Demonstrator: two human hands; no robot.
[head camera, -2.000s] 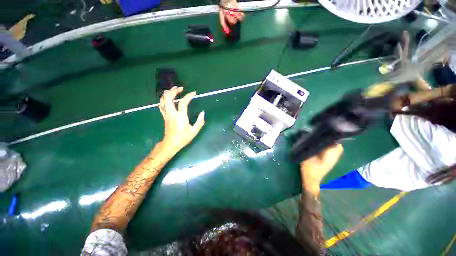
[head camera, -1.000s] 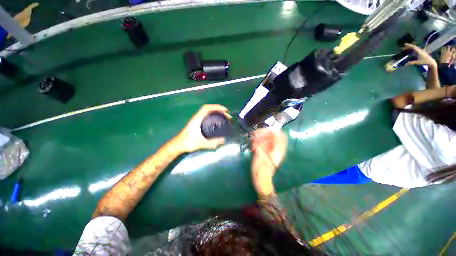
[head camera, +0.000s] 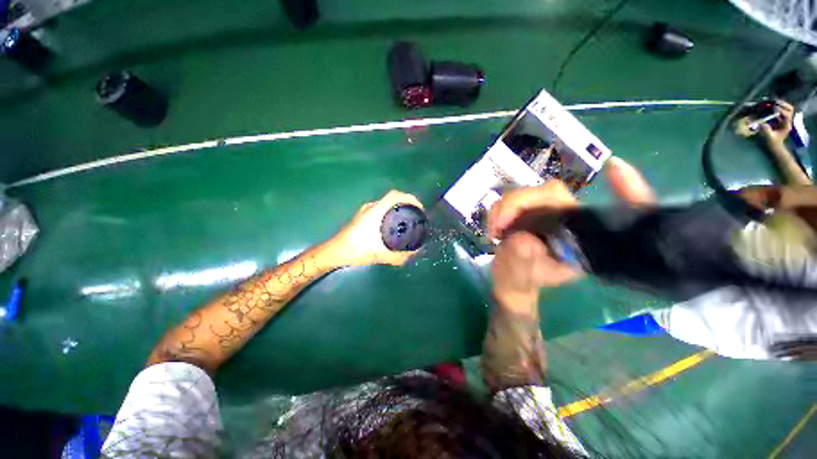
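Note:
My left hand (head camera: 369, 235) grips a black cylindrical unit (head camera: 404, 228) upright, its round dark end with a centre hole facing up. My right hand (head camera: 527, 262) is blurred, at the near end of the black electric screwdriver (head camera: 667, 253), with fingers showing on its far side. The driver lies almost level, pointing left, its tip hidden or too blurred to see. It is apart from the unit. The white screw feeder (head camera: 502, 175) stands behind my right hand, which covers part of it. Tiny silver screws (head camera: 441, 246) lie scattered between the unit and feeder.
Two black units (head camera: 457, 82) touch beyond the white line (head camera: 296, 136); others lie at far left (head camera: 132, 99) and far right (head camera: 670, 40). A plastic bag (head camera: 16, 235) and blue object (head camera: 14, 300) are at left. Another person's hand (head camera: 778, 124) and white sleeve (head camera: 739, 323) are at right.
My left hand first took hold of a unit and brought it right, and now holds it steady. The driver has swung from over the feeder towards the right, uncovering much of the feeder.

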